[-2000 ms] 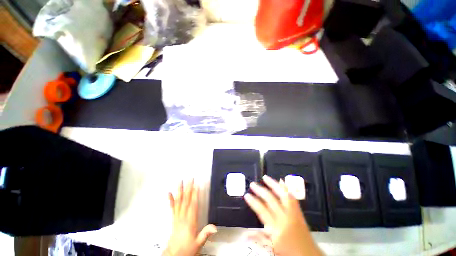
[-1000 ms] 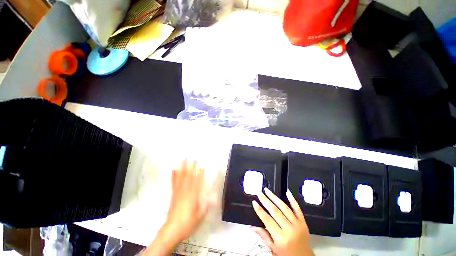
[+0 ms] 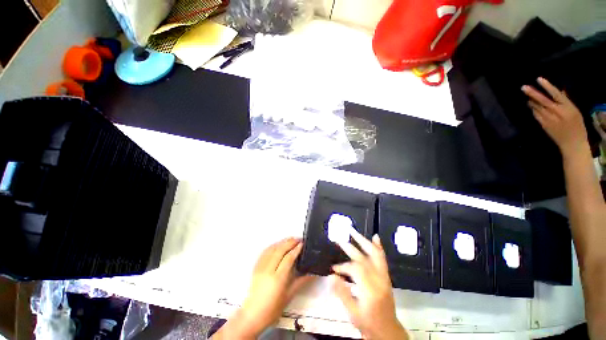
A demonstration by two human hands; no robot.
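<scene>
Several black insert trays (image 3: 406,272) stand in a row on the bench, each with a white item (image 3: 406,240) in its centre. My left hand (image 3: 272,282) holds the near left corner of the leftmost tray (image 3: 325,255), fingers at its side and thumb at the front edge. My right hand (image 3: 369,285) is spread over the same tray's near right part, with fingertips touching its white item (image 3: 339,227); it grips nothing that I can see. Stacked black inserts (image 3: 80,192) form a tall block at the left.
A clear plastic bag (image 3: 299,136) lies across the black strip (image 3: 206,106) behind the trays. Another person's arm (image 3: 577,153) reaches into the heap of black boxes (image 3: 492,106) at right rear. A red bag (image 3: 415,36), orange rings (image 3: 82,64) and a light-blue disc (image 3: 144,65) stand behind.
My left hand has moved right from the bare bench to the leftmost tray's corner. My right fingers now touch its white item. Another person's arm has appeared at the right.
</scene>
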